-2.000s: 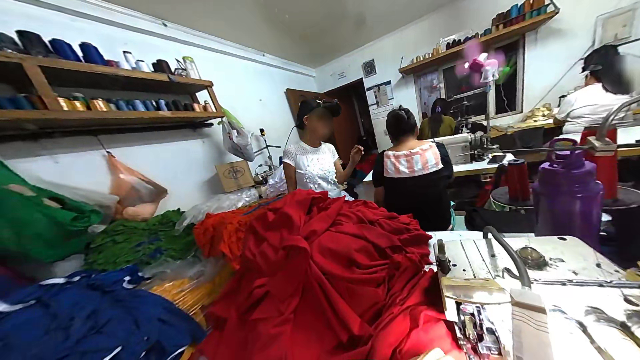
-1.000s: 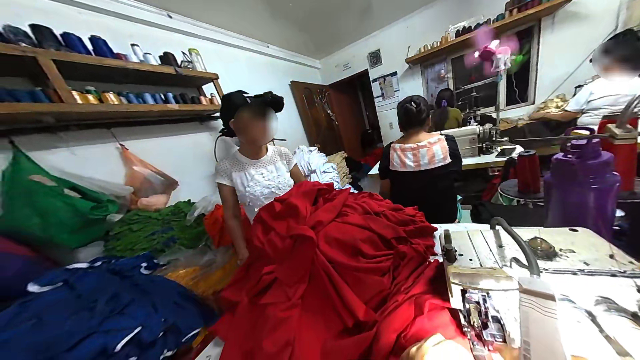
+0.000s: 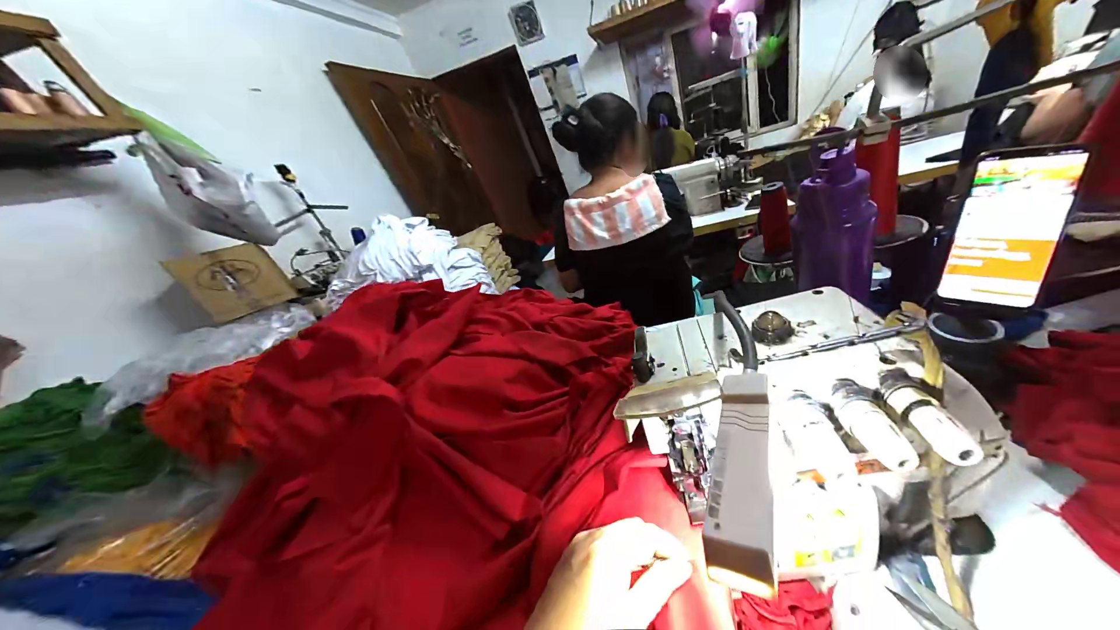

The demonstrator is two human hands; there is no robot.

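Note:
A large heap of red fabric (image 3: 437,420) covers the middle of the head view, up against the left side of an industrial sewing machine (image 3: 814,350). At the bottom centre my left hand (image 3: 612,569) rests on the red fabric with its fingers curled, just left of the machine's lamp housing (image 3: 742,490); a bit of red cloth shows between thumb and fingers. The machine's needle and presser foot area (image 3: 689,459) lies just above the hand. My right hand cannot be seen.
Green fabric (image 3: 74,446), orange fabric (image 3: 206,407) and a blue cloth (image 3: 101,602) lie at the left. A lit phone (image 3: 1015,227) and a purple bottle (image 3: 834,219) stand beyond the machine. A person (image 3: 621,219) sits ahead, back turned; scissors (image 3: 927,604) lie lower right.
The view has swung to the right. A person in a white top, who stood behind the red heap, is out of view. My left hand now shows more fully at the bottom edge.

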